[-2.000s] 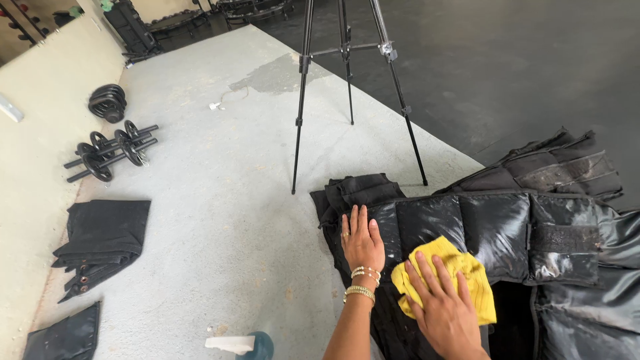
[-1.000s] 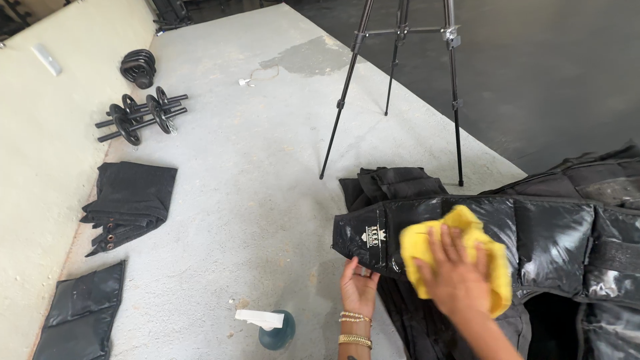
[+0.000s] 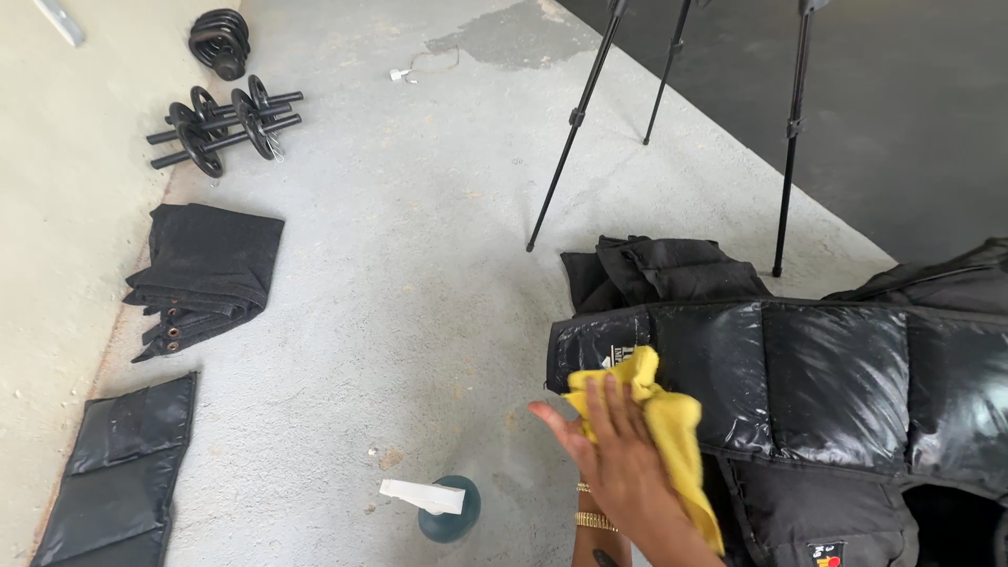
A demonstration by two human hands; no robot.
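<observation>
My right hand (image 3: pixel 626 461) lies spread over a yellow cloth (image 3: pixel 677 425), pressing it on the end of a shiny black padded strap (image 3: pixel 835 378) with stitched sections. That end bears a white printed mark, partly under the cloth. The cloth's loose part trails down beside my right wrist. Of my left hand (image 3: pixel 592 508), only the wrist with gold-coloured bracelets shows; its fingers are hidden behind my right hand. Below the strap is matte black padded fabric (image 3: pixel 819 504) with a small label. Folded black fabric (image 3: pixel 677 272) lies behind the strap.
A spray bottle with a white head (image 3: pixel 425 496) stands left of my hands. Tripod legs (image 3: pixel 571 130) rise behind the black fabric. Along the left wall lie loaded dumbbells (image 3: pixel 228 126), weight plates (image 3: pixel 220 39), folded black cloth with eyelets (image 3: pixel 213 268) and a black padded panel (image 3: pixel 126 472).
My right hand and the yellow cloth have moved left along the strap to its marked end. My left fingers, seen at that end one second ago, are now hidden.
</observation>
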